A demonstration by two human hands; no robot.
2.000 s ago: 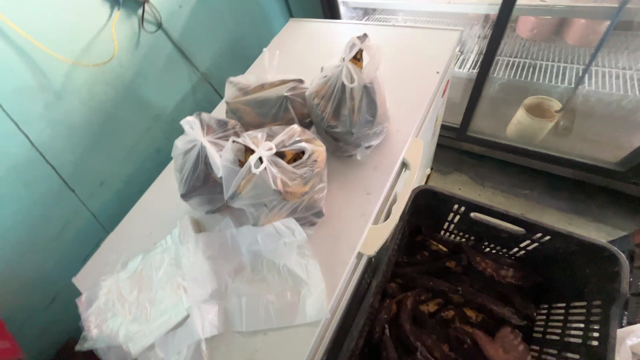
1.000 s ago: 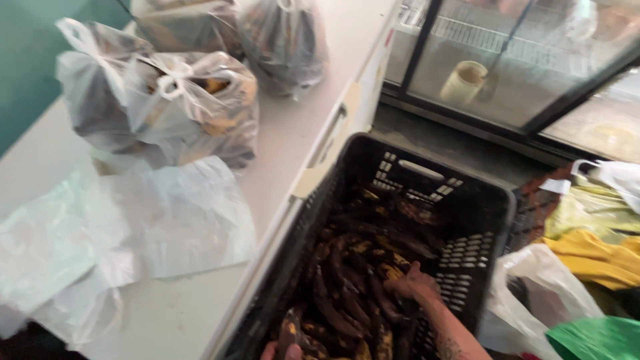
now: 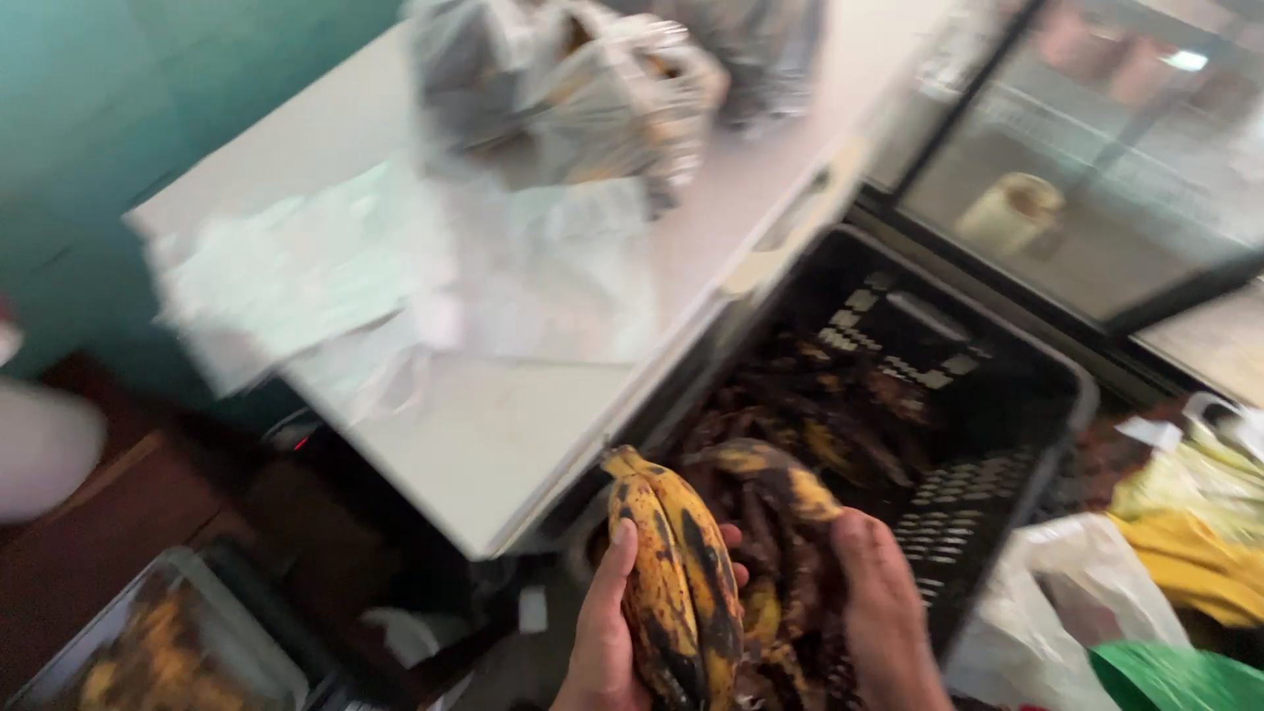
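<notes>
At the bottom centre, my left hand (image 3: 610, 617) is closed around yellow plantains (image 3: 676, 583) with black spots, joined at the stem. My right hand (image 3: 882, 592) grips the end of a darker plantain (image 3: 765, 472), just to the right of them. Both hands are over a black plastic crate (image 3: 1071, 395) that holds many blackened plantains (image 3: 820, 405). Knotted plastic bags with fruit inside (image 3: 612, 99) stand on a white chest freezer lid (image 3: 444, 444), beside flat, empty plastic bags (image 3: 306, 267).
A sliding glass-door cooler (image 3: 1096, 306) with a cream-coloured container (image 3: 1012, 212) stands behind the crate. White, yellow and green plastic bags (image 3: 1200, 553) lie at the right. A tray of yellow-brown food (image 3: 163, 652) sits at the lower left, near a teal wall (image 3: 197, 109).
My left hand has come up from the crate's near end with yellow plantains in it. My right hand, among the dark plantains a second ago, now holds one raised. The view has shifted.
</notes>
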